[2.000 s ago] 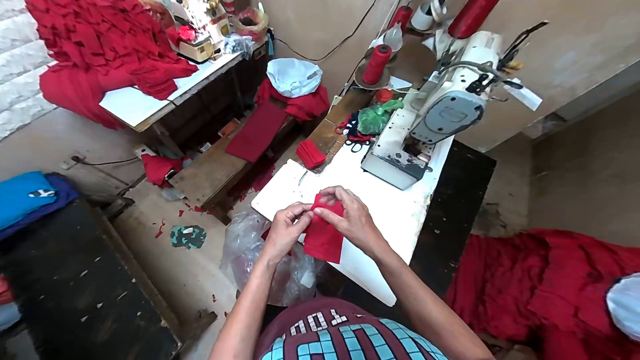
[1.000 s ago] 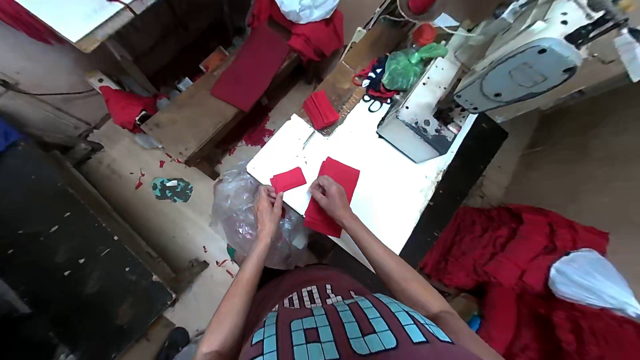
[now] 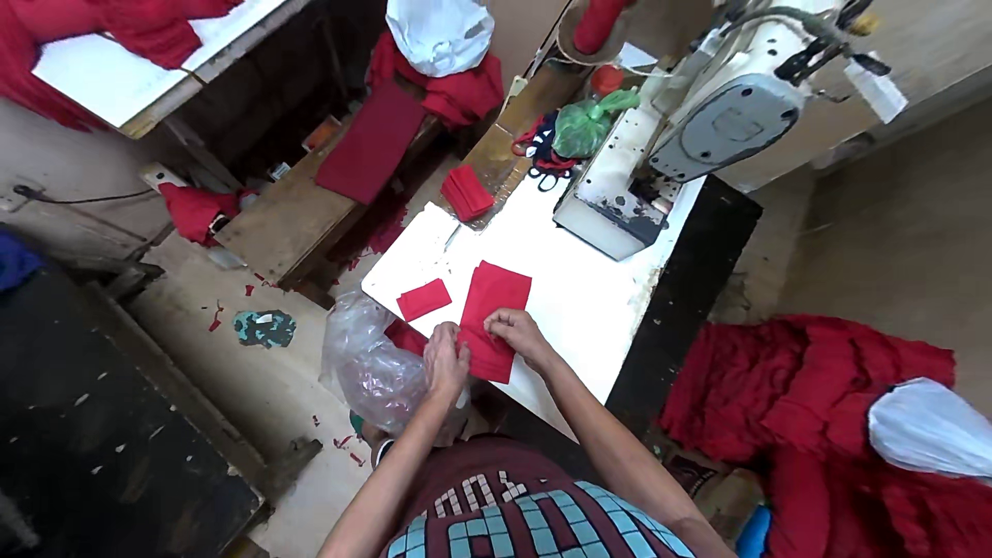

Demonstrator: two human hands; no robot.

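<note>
A stack of red fabric pieces (image 3: 500, 291) lies near the front edge of the white sewing table (image 3: 581, 287). My right hand (image 3: 518, 332) rests on this stack with its fingers bent; whether they pinch a layer is not clear. At the stack's left edge is my left hand (image 3: 447, 358), fingers close together, its grip unclear. Just beyond it a small folded red piece (image 3: 424, 299) lies flat by the table's left corner. Another small red stack (image 3: 466, 193) sits at the far edge. The industrial sewing machine (image 3: 666, 147) stands at the back right.
A clear plastic bag (image 3: 376, 372) hangs by the table's left edge. Scissors (image 3: 547, 178) and a green plastic bag (image 3: 583, 128) lie beside the machine. A wooden bench (image 3: 287, 217) stands at the back left, and red cloth (image 3: 806, 387) is heaped at right.
Two seconds ago both hands held a red piece up over the table. One second ago my left hand was at the small red piece; it has since moved to the larger stack's edge.
</note>
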